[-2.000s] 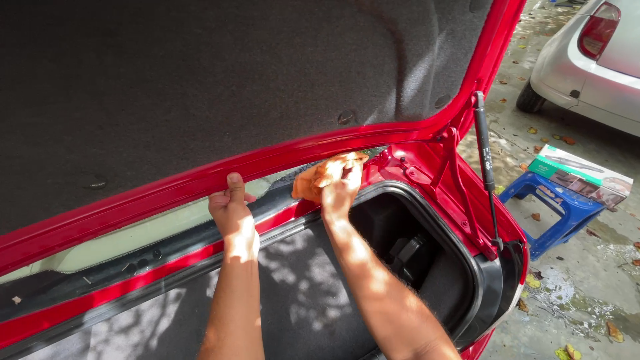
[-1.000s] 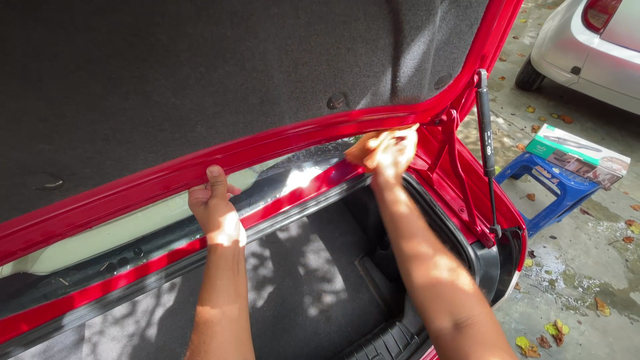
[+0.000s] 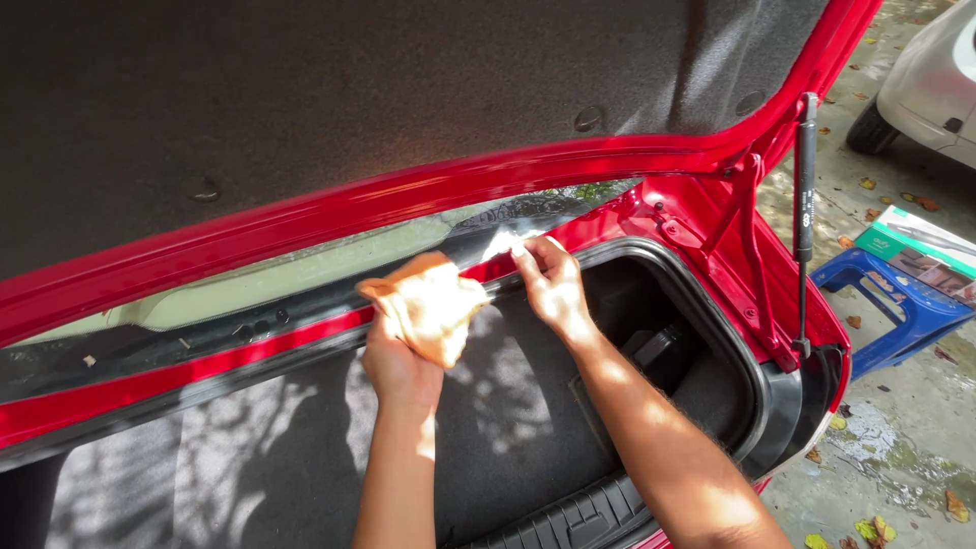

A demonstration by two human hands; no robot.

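Note:
My left hand (image 3: 402,371) holds a crumpled orange cloth (image 3: 427,305) above the carpeted trunk of a red car. To its right, my right hand (image 3: 553,282) is near the red body edge between the rear window and the trunk opening, thumb and forefinger close together; whether something small is between them cannot be told. Below both hands runs the black rubber trunk seal (image 3: 690,286). The raised red trunk lid (image 3: 457,179) with its dark felt lining spans the view above them.
A black gas strut (image 3: 805,183) and a red hinge arm (image 3: 751,221) stand at the right of the opening. Beyond are a blue plastic stool (image 3: 907,316) with a box (image 3: 926,248) on it, and a silver car (image 3: 934,84). Small debris (image 3: 90,361) lies along the window's base.
The orange cloth has passed from my right hand to my left. My left hand has let go of the lid's edge and come lower; my right hand has moved left from the hinge corner.

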